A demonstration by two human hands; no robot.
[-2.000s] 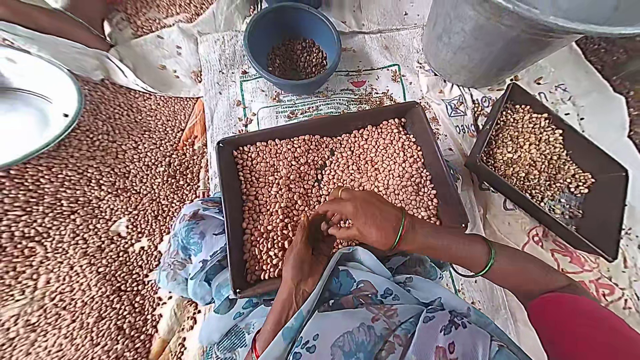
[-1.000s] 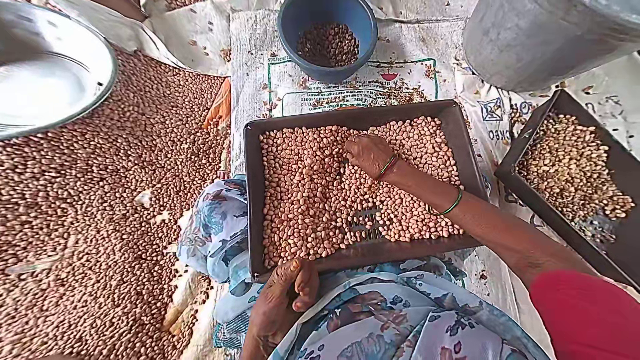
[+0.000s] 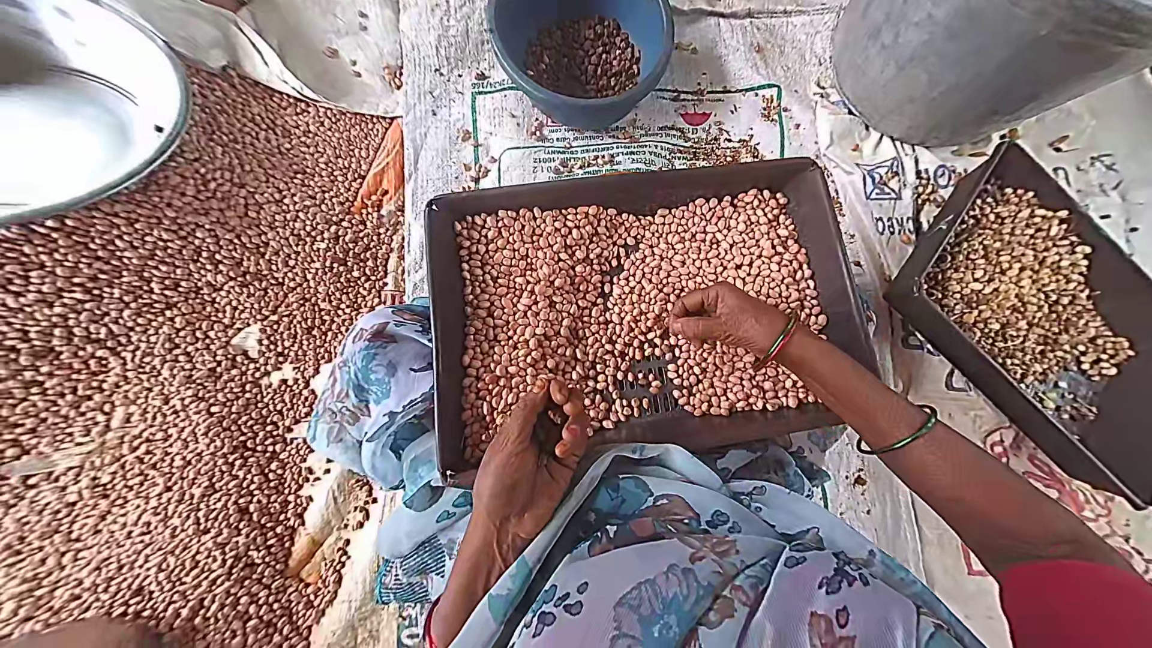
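Note:
A dark rectangular tray (image 3: 630, 180) lies in front of me, holding a layer of pinkish-brown beans or nuts (image 3: 558, 288) with its bottom showing in a few gaps. My left hand (image 3: 531, 450) is palm up at the tray's near edge, fingers curled; shadow hides whether something small lies in it. Over the right half of the beans is my right hand (image 3: 724, 317), thumb and fingertips together. Whether it pinches a bean cannot be seen. Green and red bangles circle the right wrist and forearm.
A blue bowl (image 3: 589, 110) with darker beans stands beyond the tray. At right are a second dark tray (image 3: 976, 360) of paler pieces and a grey metal bucket (image 3: 981, 72). A large bean heap (image 3: 180, 360) spreads at left, beside a metal basin (image 3: 171, 135). Printed sacks (image 3: 441, 90) lie underneath.
My right hand has moved from the far middle of the tray toward its near right part. My left hand has turned palm up and now reaches over the near edge.

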